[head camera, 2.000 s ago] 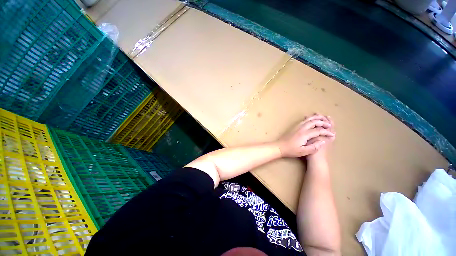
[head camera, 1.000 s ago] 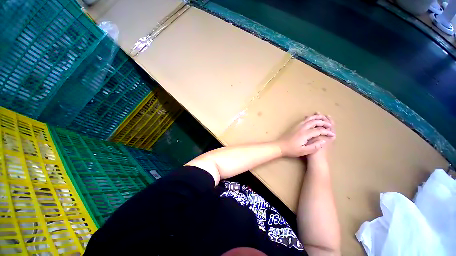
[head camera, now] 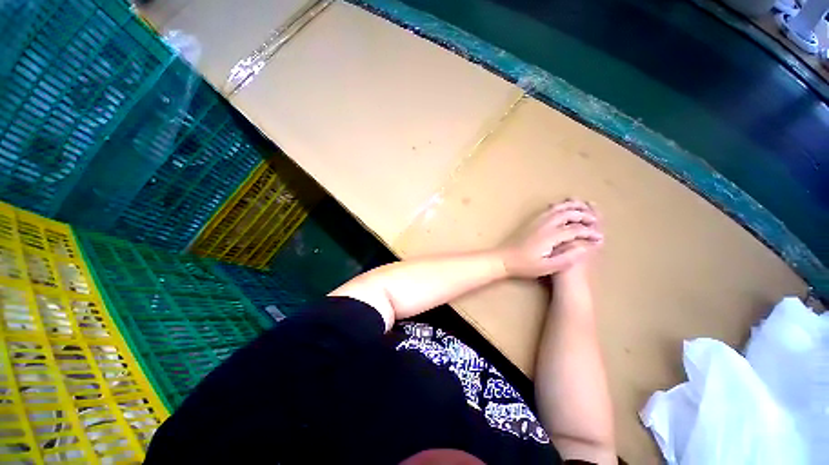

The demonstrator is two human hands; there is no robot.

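My left hand (head camera: 547, 243) lies over my right hand (head camera: 573, 262) on the cardboard bench cover (head camera: 509, 200). The two bare hands are clasped together, with the fingers bent, and no object shows in them. My right hand is mostly hidden under the left, so its fingers are hard to make out. A crumpled heap of white plastic bags (head camera: 741, 400) lies at the lower right, apart from my hands and cut off by the picture's edge.
A dark green conveyor belt (head camera: 636, 77) with a worn green edge rail (head camera: 627, 136) runs beyond the bench. Green crates (head camera: 150, 313) and yellow crates (head camera: 45, 318) stand at the left. Shiny tape (head camera: 247, 71) crosses the cardboard. White parts (head camera: 802, 27) show at the top right.
The camera view has shifted slightly. My hands stay clasped in the same place on the cardboard, and the bags have not visibly moved.
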